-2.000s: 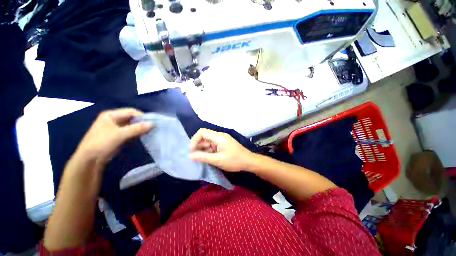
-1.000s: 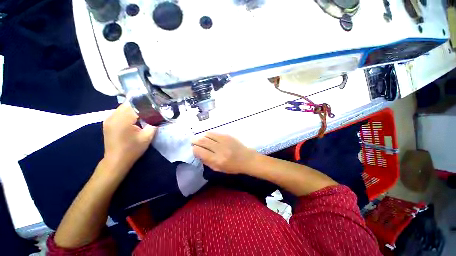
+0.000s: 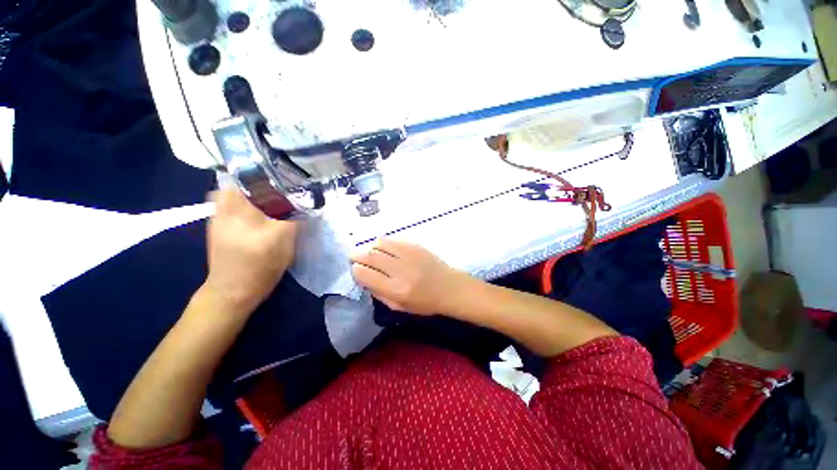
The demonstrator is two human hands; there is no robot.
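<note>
A pale grey-white piece (image 3: pixel 323 259) lies on the machine bed (image 3: pixel 440 216), its lower end hanging over the table edge. My left hand (image 3: pixel 248 240) is at its left side, close under the metal needle bar parts (image 3: pixel 262 174); the fingertips are partly hidden by the machine head. My right hand (image 3: pixel 404 277) holds its right edge, fingers bent. A navy panel (image 3: pixel 174 303) lies under my left forearm and beside the pale piece. The presser foot and needle are hidden behind the head (image 3: pixel 477 73).
Snips (image 3: pixel 551 192) with a brown-red cord (image 3: pixel 589 220) lie on the bed at the right. A red crate (image 3: pixel 720 303) with navy cloth stands right of the table, another red crate (image 3: pixel 730 404) below it. Dark cloth (image 3: pixel 83 119) is piled at the left.
Over two seconds, the pale piece went from above my lap to under the machine head, and my head moved closer. In the last second my left hand moved slightly right; my right hand barely moved.
</note>
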